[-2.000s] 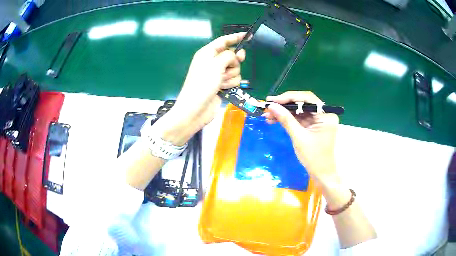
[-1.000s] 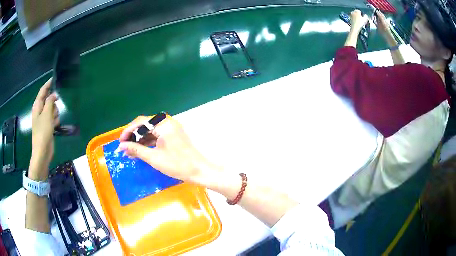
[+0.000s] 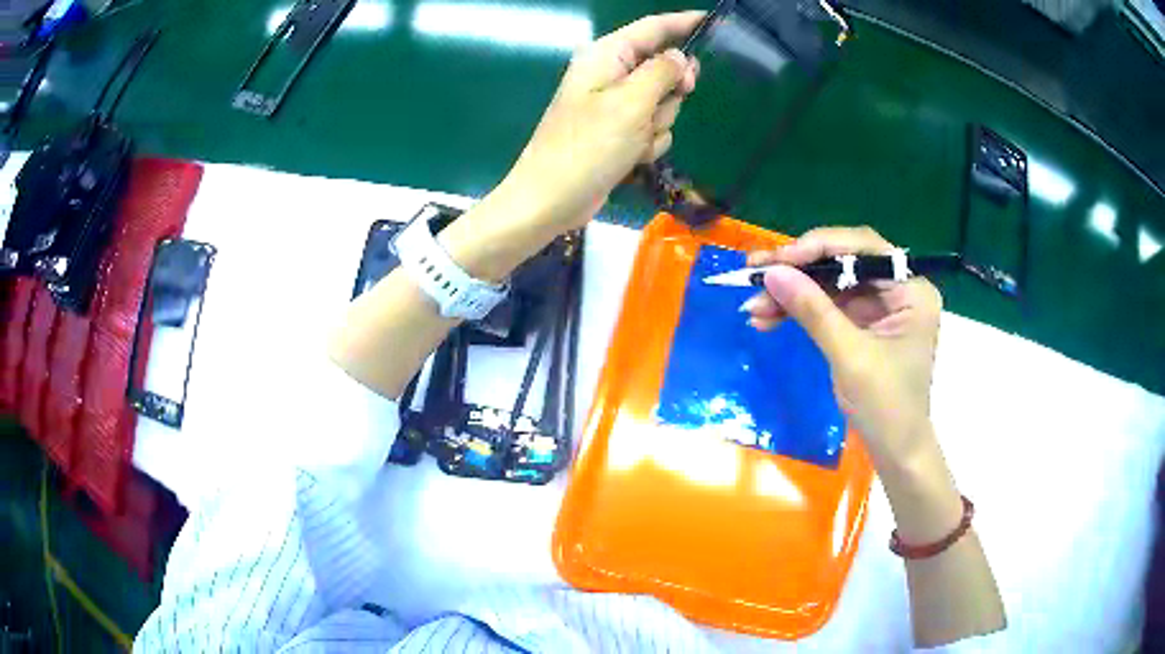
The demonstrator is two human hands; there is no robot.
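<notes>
My left hand [image 3: 598, 134] holds a black phone middle frame [image 3: 690, 198] by its long side, above the belt and the tray's top edge. My right hand [image 3: 869, 326] holds a slim black pick-up pen [image 3: 869, 267] with white bands like a pencil. Its pale pointed tip is over the upper part of a shiny blue carrier sheet [image 3: 754, 371] with whitish specks. The sheet lies in an orange tray [image 3: 696, 530]. I cannot tell whether a part is on the tip.
Several frames [image 3: 498, 447] lie on the white bench cover [image 3: 1048, 434], partly under my left arm. Another frame [image 3: 175, 335] lies beside a red ribbed mat [image 3: 77, 383] piled with black frames [image 3: 70, 217]. The green belt [image 3: 422, 115] carries spaced frames [image 3: 997, 211].
The view has swung left, and the other person is out of the picture. The pen hand stays over the blue sheet. The left hand with its frame is now close to the tray's top edge.
</notes>
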